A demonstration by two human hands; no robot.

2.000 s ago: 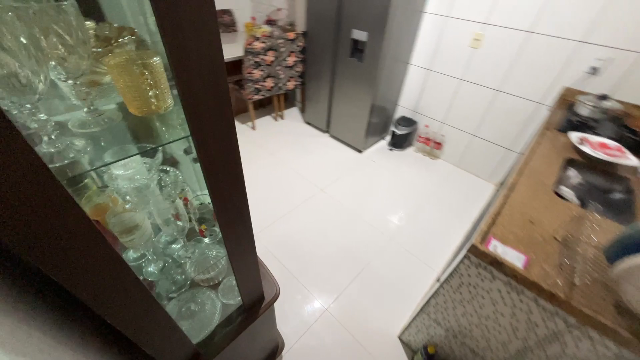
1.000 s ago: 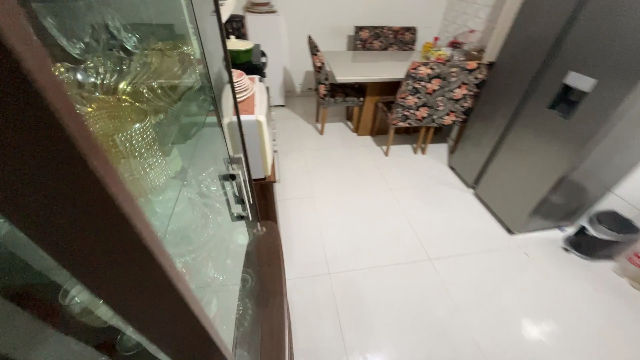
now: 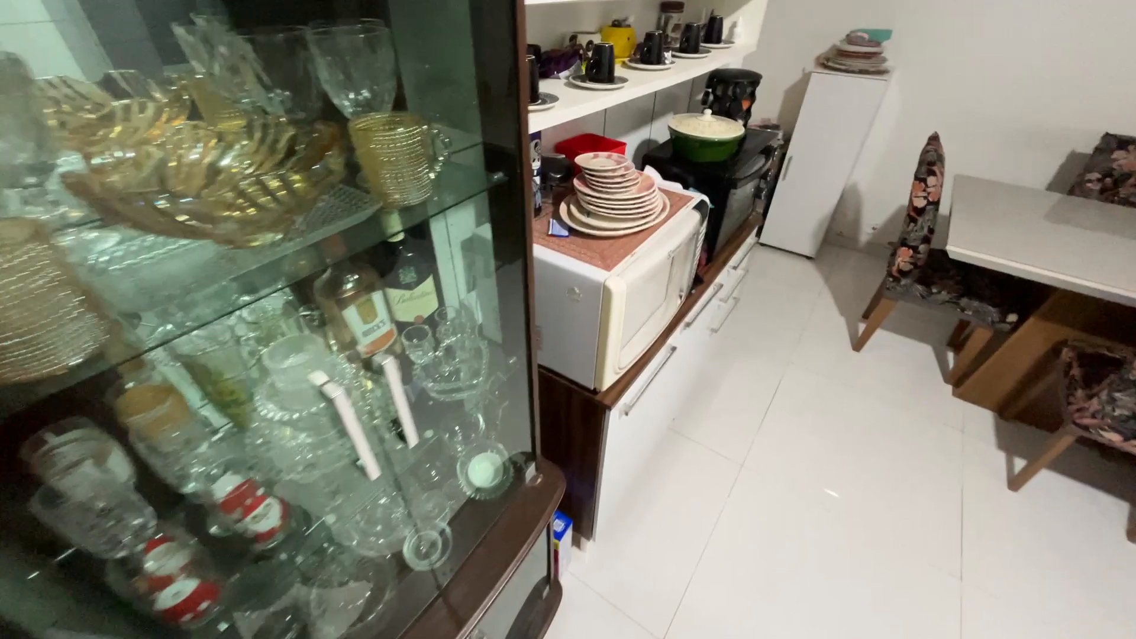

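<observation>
Neither of my hands shows in the head view. At the left stands a glass-fronted cabinet with two pale door handles [image 3: 351,426]. Behind its glass, an amber glass bowl [image 3: 222,195] and a ribbed amber cup [image 3: 393,160] rest on the upper shelf. Lower down are liquor bottles [image 3: 355,306], clear glassware and red-and-white decorated glasses [image 3: 248,508]. To the right of the cabinet, a stack of plates [image 3: 616,200] sits on a cloth over a white microwave oven [image 3: 652,288]. A green pot with a pale lid [image 3: 706,138] stands on a black oven behind it.
Black cups on saucers line a white wall shelf [image 3: 661,75]. A low sideboard with white drawers [image 3: 648,417] runs along the wall to a narrow white cabinet [image 3: 821,160]. At the right stand a table [image 3: 1047,226] and floral chairs [image 3: 919,231] on white floor tiles.
The view has swung left, from the refrigerator and counter towards the glass cabinet and sideboard. The refrigerator is out of view.
</observation>
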